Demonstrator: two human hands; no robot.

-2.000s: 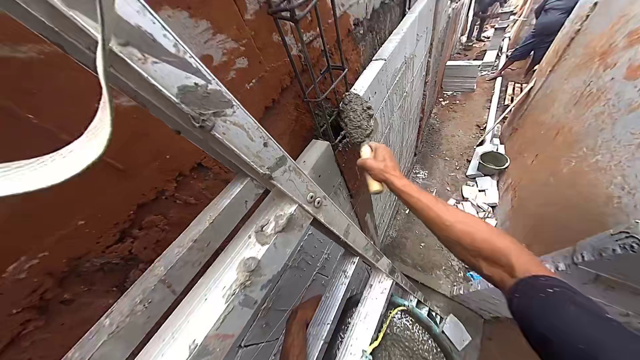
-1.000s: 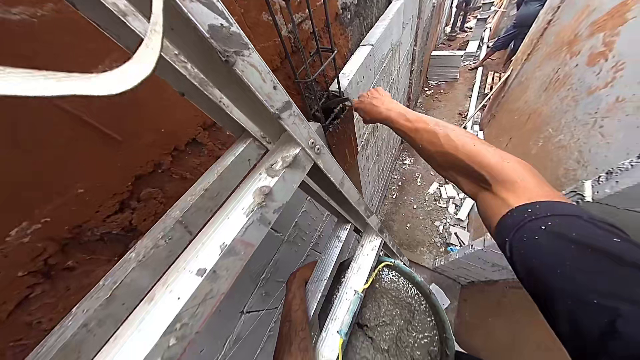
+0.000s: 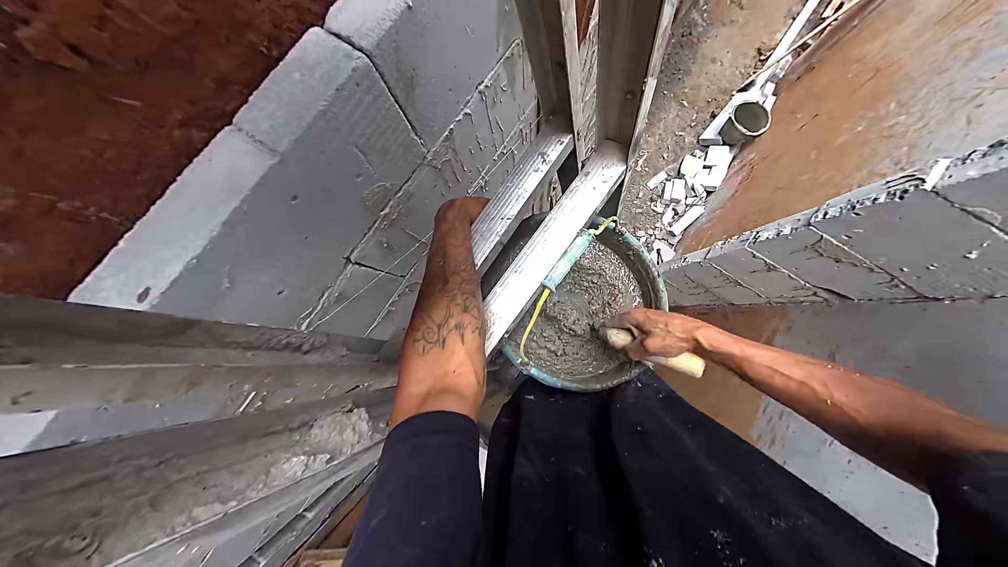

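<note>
My right hand point(image 3: 657, 335) grips the pale wooden handle of a trowel point(image 3: 683, 364), whose blade is sunk out of sight in wet grey mortar point(image 3: 579, 303). The mortar lies in a round bucket point(image 3: 657, 276) with a blue-green rim and a wire handle with a blue grip point(image 3: 568, 260), close in front of my dark trousers. My left hand point(image 3: 465, 209) is at the outer edge of a metal ladder point(image 3: 555, 236), left of the bucket; its fingers are hidden behind the ladder, so what they hold cannot be told.
A light block wall point(image 3: 315, 181) stands at the left beside red soil point(image 3: 142, 142). Metal rails point(image 3: 197, 386) cross the lower left. Broken block pieces point(image 3: 693, 185) and a small mortar-stained bucket point(image 3: 748, 120) lie on the ground beyond. Another block wall point(image 3: 890, 236) stands at the right.
My right hand has come down from beside the steel rebar cage to the bucket; two seconds ago mortar was heaped on the trowel. The view has swung down to the bucket.
</note>
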